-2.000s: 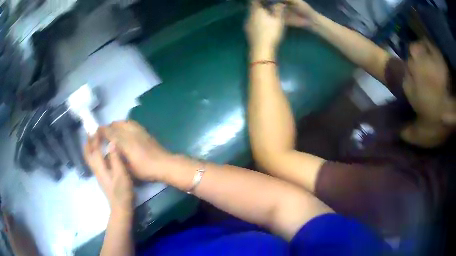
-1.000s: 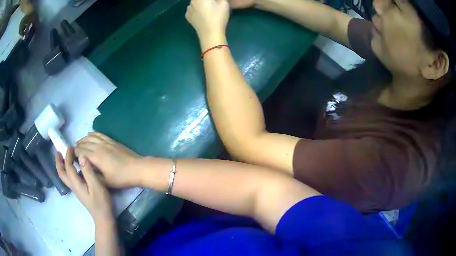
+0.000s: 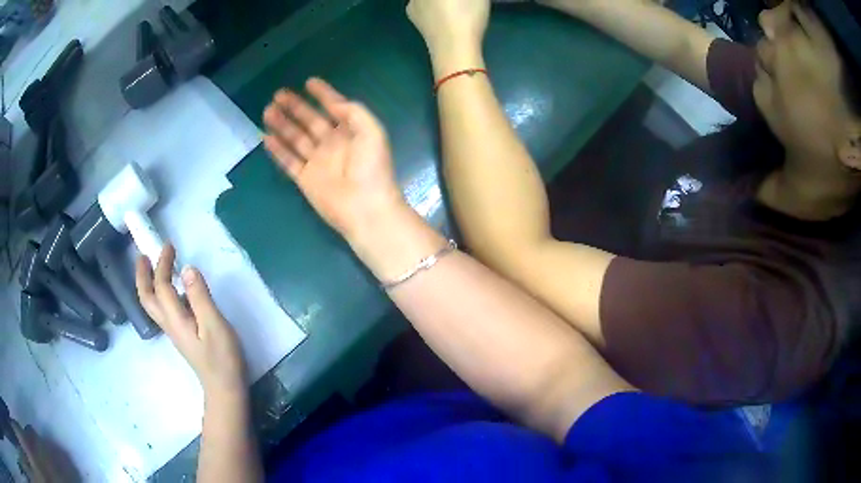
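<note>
A white hair dryer [image 3: 127, 196] lies at the left on a white sheet, its round head up and its handle towards me. My left hand [image 3: 184, 307] is on the lower end of the handle, fingers bent around it. The handle's end is hidden by the fingers. My right hand [image 3: 330, 156] is raised over the green bench top, palm up, fingers apart, empty.
Several grey hair dryers [image 3: 85, 264] lie in a row left of the white one. More grey units [image 3: 168, 57] stand farther back. A person in a brown shirt [image 3: 708, 283] sits close at the right, one forearm across the green top [image 3: 312, 255].
My right hand has left the white hair dryer and moved up and right, opening. My left hand stays at the handle. The view has shifted slightly, and the neighbour's arm remains over the bench.
</note>
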